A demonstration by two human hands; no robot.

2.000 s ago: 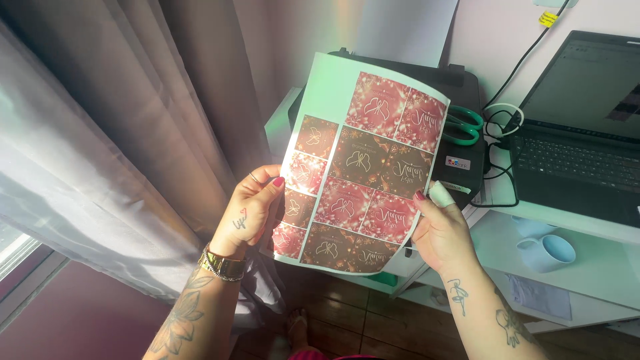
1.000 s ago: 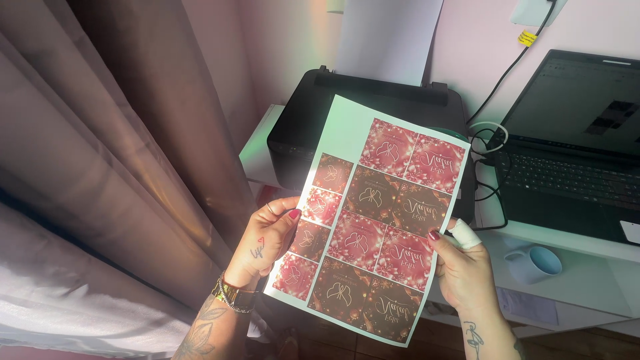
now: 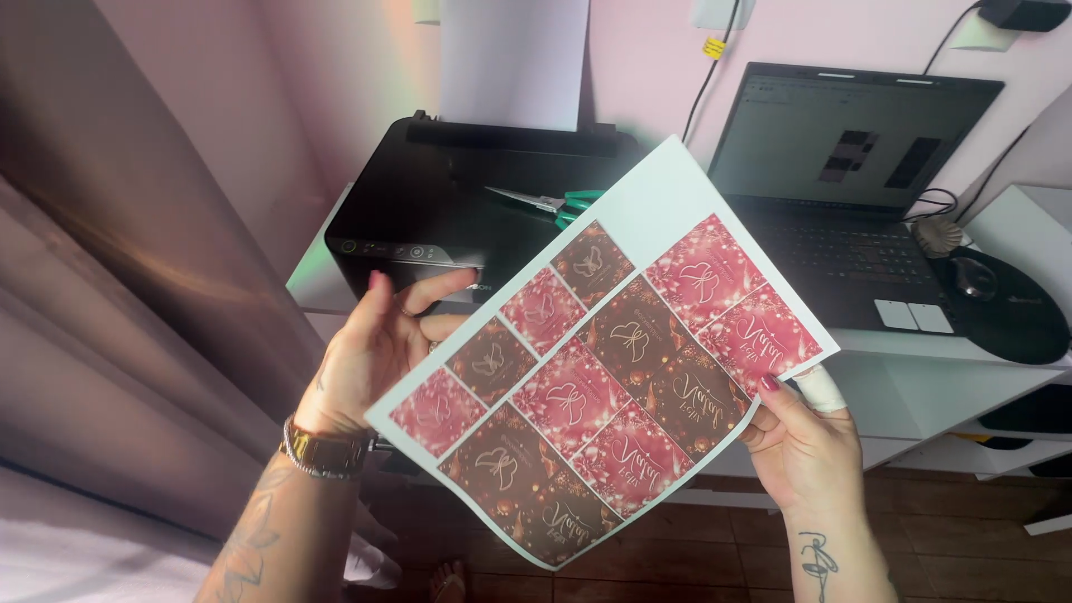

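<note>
A printed paper sheet (image 3: 586,377) with pink and brown rectangular designs hangs tilted in front of me. My right hand (image 3: 804,435) pinches its right edge, thumb on the printed face, and a white wrapping covers one fingertip. On the other side, my left hand (image 3: 385,352) has its fingers spread beside and partly behind the sheet's left edge; whether it touches the paper cannot be told. Behind the sheet, green-handled scissors (image 3: 536,201) lie on a black printer (image 3: 477,176), their handles partly covered by the sheet.
Blank paper (image 3: 512,63) stands in the printer's rear feed. To the right are an open laptop (image 3: 846,151) and a mouse (image 3: 973,278) on a black pad (image 3: 1022,310). A grey curtain (image 3: 109,251) hangs at the left. White shelving (image 3: 904,402) is below the laptop.
My left hand has opened from its hold on the sheet's left edge. The sheet has turned from nearly upright to a strong tilt, still in my right hand. The view has shifted.
</note>
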